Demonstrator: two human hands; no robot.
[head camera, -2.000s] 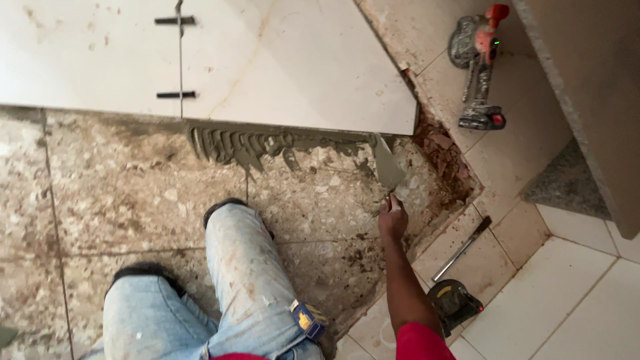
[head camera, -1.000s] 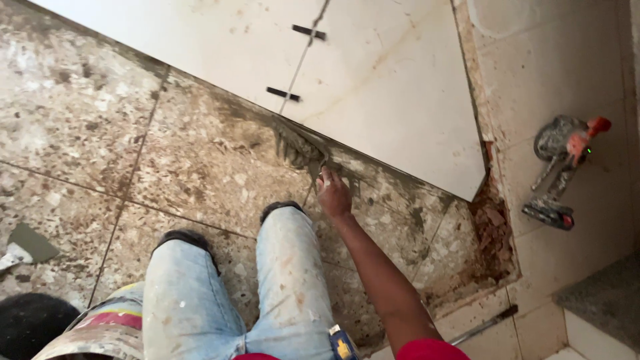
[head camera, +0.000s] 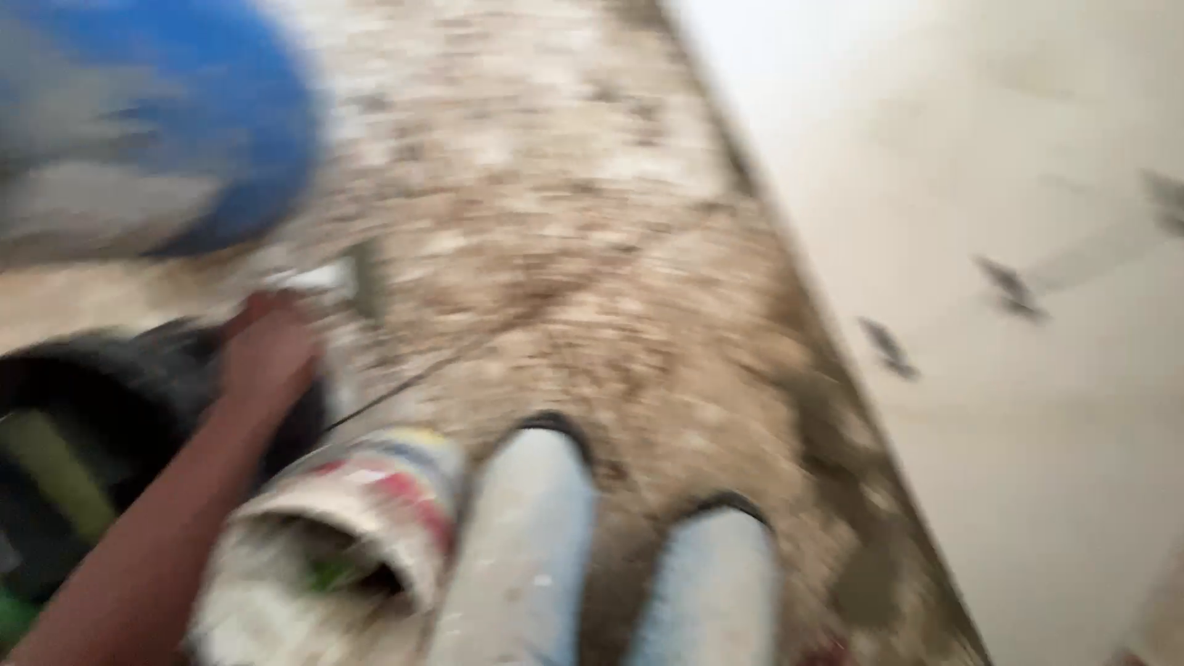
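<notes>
My left hand (head camera: 270, 344) reaches out at the left, its fingers at the white handle of a broad-bladed scraper (head camera: 363, 279). Motion blur hides whether they are closed around it. The scraper is over the stained, rough floor. Below the forearm and to its right stands a dirty white bucket (head camera: 421, 504) with coloured bands and something green inside. A large pale tile (head camera: 999, 398) with dark spacer clips (head camera: 888, 348) lies on the right, with grey mortar (head camera: 856, 518) along its edge. My right hand is not seen.
A blue round tub (head camera: 268, 120) with grey matter in it fills the upper left. A black container (head camera: 83, 370) is at the left under my forearm, beside the bucket. My knees (head camera: 546, 462) in light jeans are on the floor between the bucket and the tile.
The view has swung left, bringing in the blue tub. My left hand has come into view at the scraper, which lay on the floor earlier. My right hand, earlier at the tile edge, has left view.
</notes>
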